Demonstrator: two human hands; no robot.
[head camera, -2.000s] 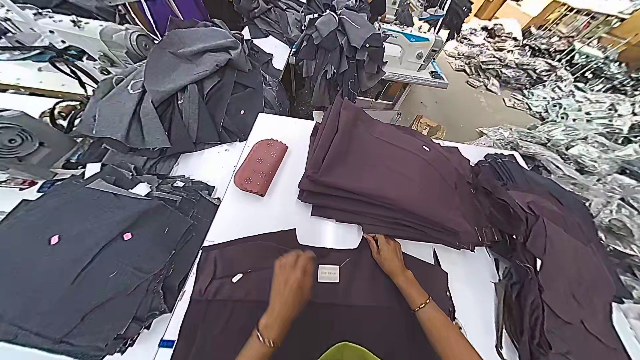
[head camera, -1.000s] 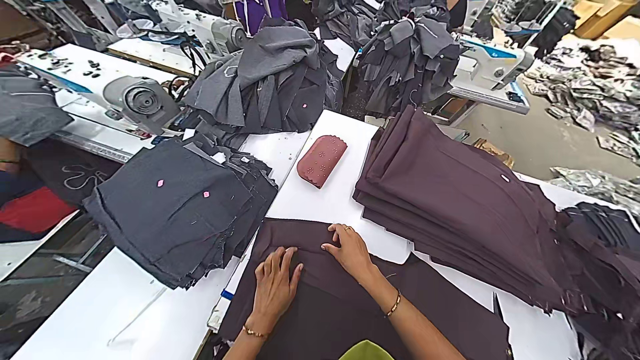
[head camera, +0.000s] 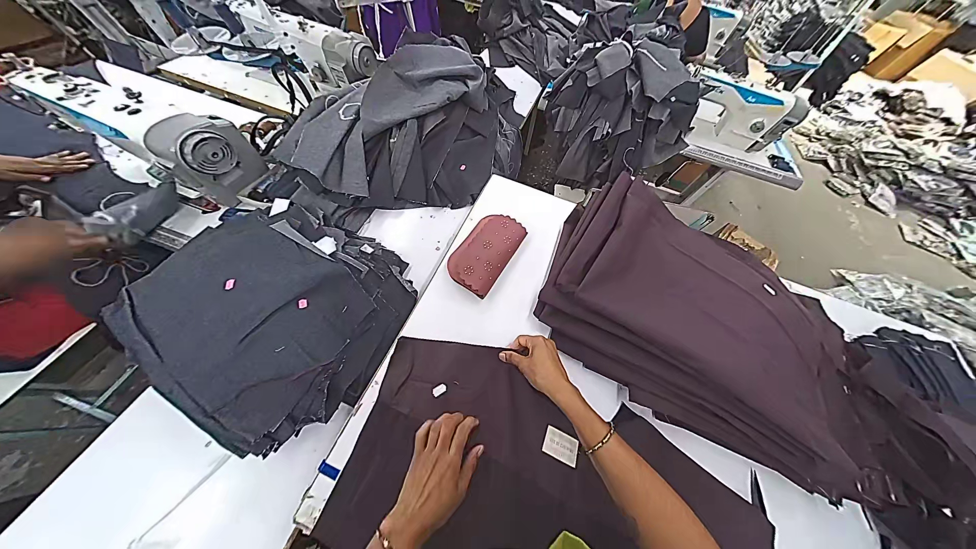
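Note:
A dark maroon fabric panel (head camera: 511, 457) lies spread on the white table (head camera: 526, 221) in front of me. My left hand (head camera: 442, 465) rests flat on it, fingers spread, below a small white sticker (head camera: 438, 390). At the panel's top edge, my right hand (head camera: 537, 366) pinches the cloth between thumb and finger. A label bearing writing (head camera: 560, 446) lies on the panel beside my right wrist. Beyond my right hand is a folded stack of maroon fabric (head camera: 686, 328). A pink case with a scalloped edge (head camera: 488, 255) lies above the panel.
Dark grey cut pieces (head camera: 259, 320) are stacked at the left, with a grey fabric heap (head camera: 404, 130) behind them. Sewing machines (head camera: 206, 149) stand at the left and back right. Another person's hands (head camera: 46, 166) work at the far left. More maroon cloth hangs at the right.
My left hand has moved from near the panel's top edge down onto its middle. The label, hidden a second ago, shows again. The view has swung left since two seconds ago.

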